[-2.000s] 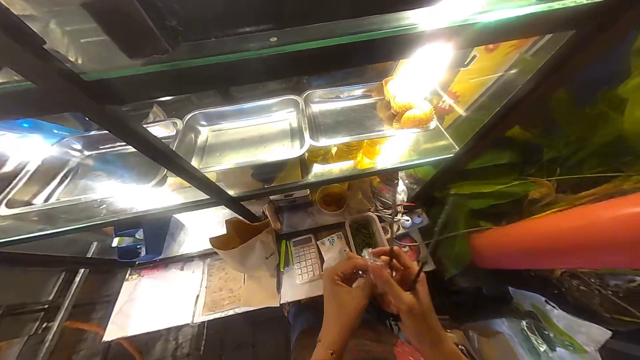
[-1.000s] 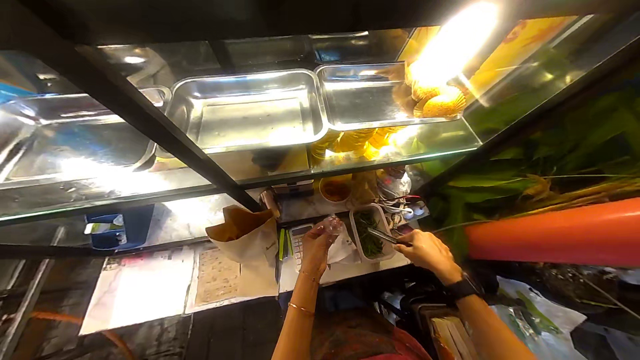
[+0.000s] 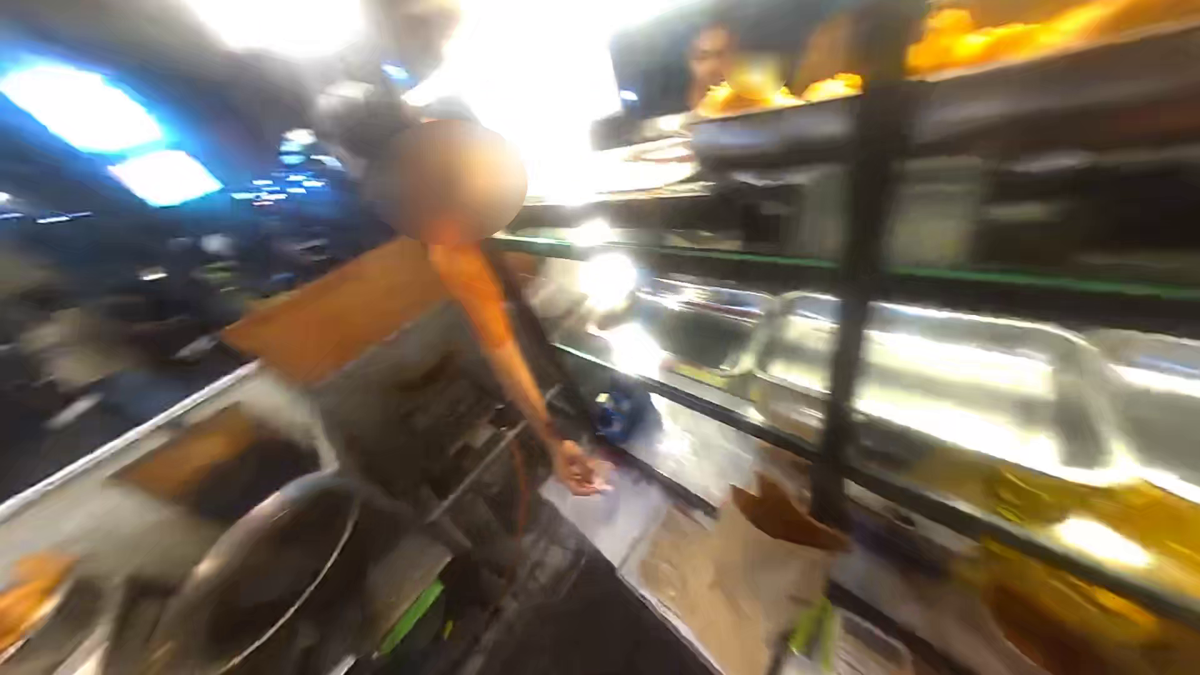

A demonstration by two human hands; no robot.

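Observation:
Neither my left hand nor my right hand shows in this blurred view. Another person's bare hand (image 3: 579,469) reaches down to the white sheet (image 3: 600,511) on the counter, its fingers bent; whether they hold anything is unclear. A paper bag (image 3: 750,572) with a brown, open top stands to the right of that hand. Green items (image 3: 814,626), too blurred to name, lie just right of the bag. Behind the sheet sits a blue container (image 3: 617,412).
Metal trays (image 3: 956,375) rest on the glass-fronted shelf at right, behind a dark upright post (image 3: 848,281). A large round metal pan or pot (image 3: 272,525) occupies the lower left. Orange-yellow food (image 3: 994,42) lies on the upper shelf.
The view has swung far to the left. Both my hands, one beside a tub of greens with a tool a second ago, have left the view; another person's arm has come into it.

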